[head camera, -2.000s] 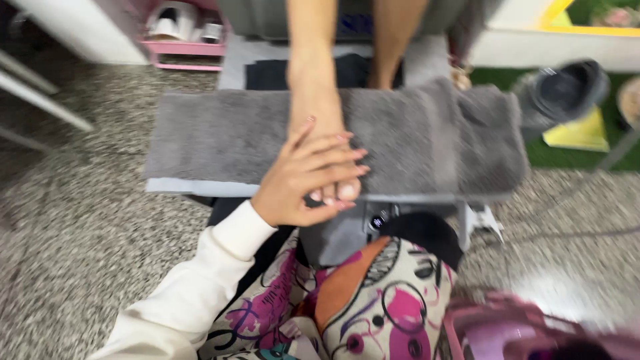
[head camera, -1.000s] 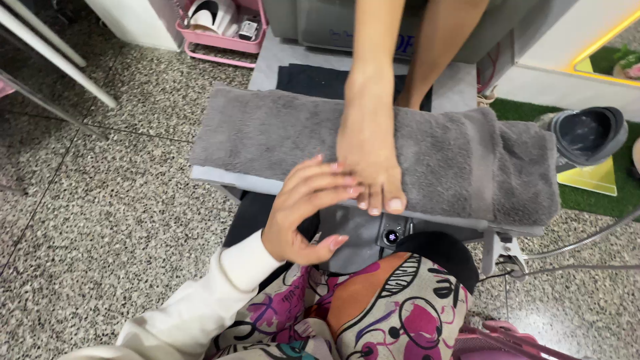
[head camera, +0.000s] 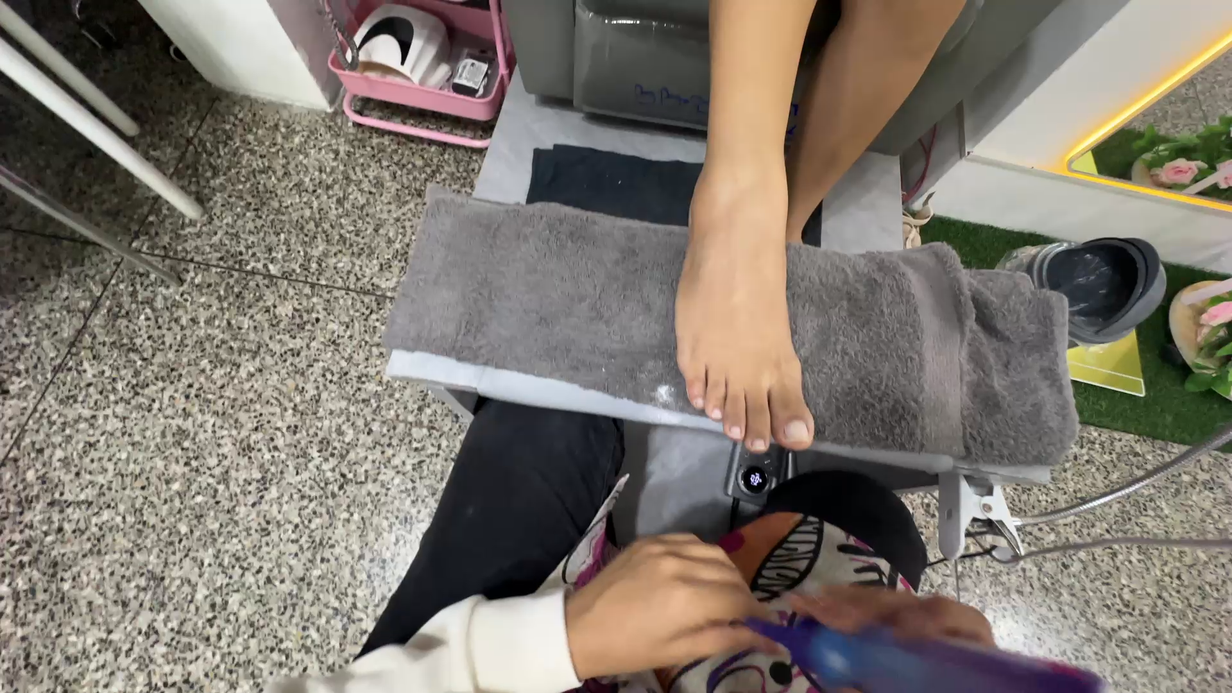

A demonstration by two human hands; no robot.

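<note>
Another person's bare foot (head camera: pixel 741 308) rests on a grey towel (head camera: pixel 558 289) spread over a padded footrest, toes over its near edge. Low in the view, my left hand (head camera: pixel 669 606) is beside a blurred blue and purple object (head camera: pixel 924 664), its fingers curled at the object's narrow end. My right hand (head camera: pixel 895 616) lies behind that object, partly hidden by it and blurred. Whether either hand grips it is hard to tell. A white spot of powder or cream (head camera: pixel 664 393) marks the towel. Below the toes sits a small black device with a lit round display (head camera: pixel 754 479).
A clip lamp base or clamp (head camera: pixel 980 515) with flexible metal tubes is on the footrest's right end. A pink trolley (head camera: pixel 423 91) stands at the upper left. A grey tub (head camera: pixel 1097 284) is on artificial grass at right. White metal legs (head camera: pixel 106 130) are at far left.
My left hand has left the foot and moved down toward my lap. My right hand and the blue and purple object have come into view.
</note>
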